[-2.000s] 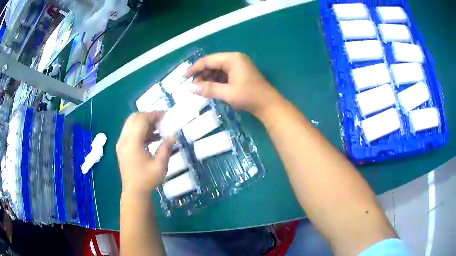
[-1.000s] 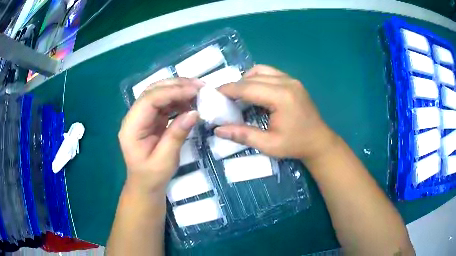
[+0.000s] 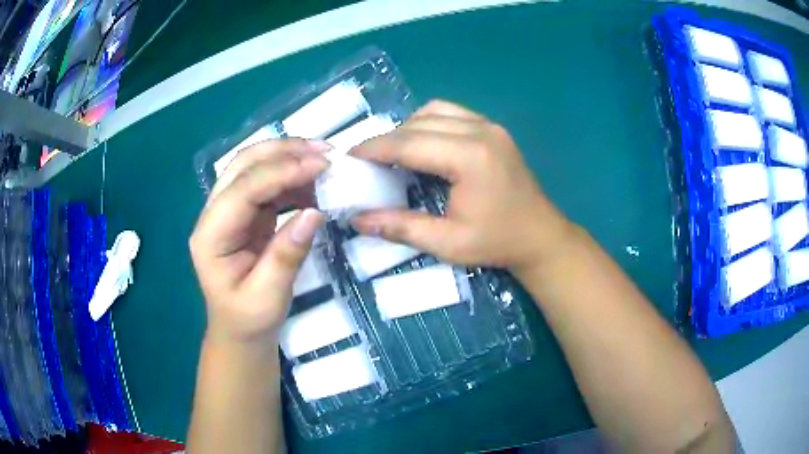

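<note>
A glossy white unit is held between both hands above a clear ribbed tray. My right hand grips its right part between thumb and fingers. My left hand is at its left end, with fingertips above and thumb below; whether the left fingertips press on it is hard to tell. Several white units lie in the clear tray's two columns, some partly hidden by my hands. The pocket at the tray's lower right holds no unit.
A blue tray filled with white units lies at the right. A crumpled white piece lies at the left, beside a side tray stack with blue and clear edges. A pale rail runs along the far edge, meeting a metal post.
Since two seconds ago the view has moved closer over the clear tray, and the hands have come together around the unit. Over the last second the unit has turned to show its broader side.
</note>
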